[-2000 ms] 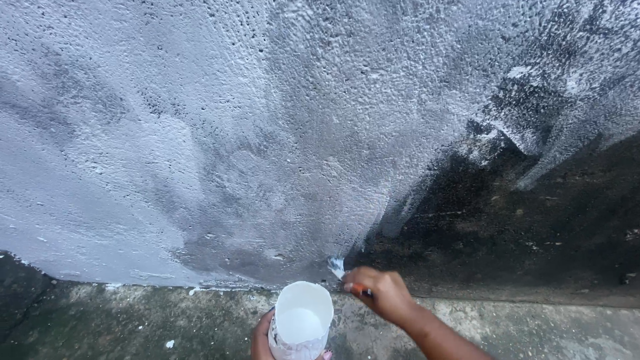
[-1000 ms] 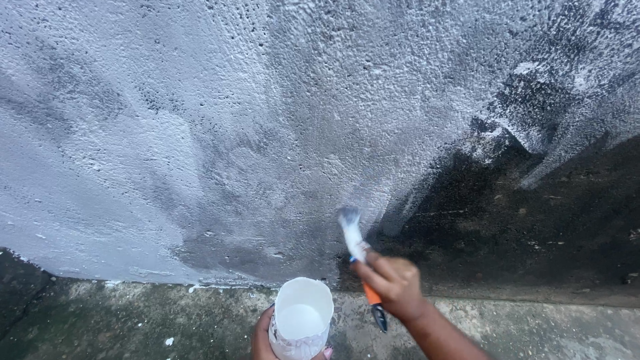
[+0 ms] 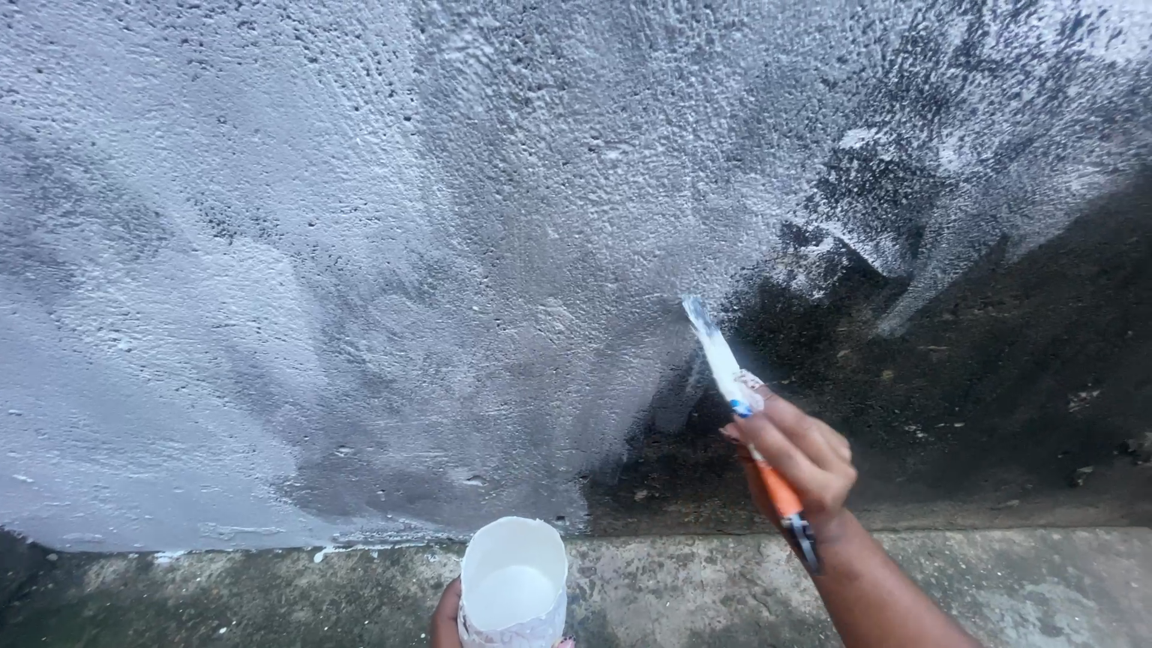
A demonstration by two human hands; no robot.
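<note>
My right hand (image 3: 801, 450) grips a paintbrush (image 3: 717, 355) with an orange handle and white paint over its ferrule. The bristle tip meets the rough wall (image 3: 504, 270) at the border between pale paint and dark bare surface. At the bottom middle, my left hand (image 3: 445, 616) is wrapped around a white plastic container (image 3: 514, 576) that holds white paint. Most of that hand is hidden behind the container, which is upright below and left of the brush.
A dark, unpainted patch of wall (image 3: 990, 396) spreads across the lower right. Along the wall's foot runs a stained concrete ledge or floor (image 3: 684, 585) with white paint specks. Paint drips (image 3: 328, 551) mark the joint at left.
The brush in my right hand has moved up the wall from near its foot, along the edge of the dark patch. My left hand and the container have hardly moved.
</note>
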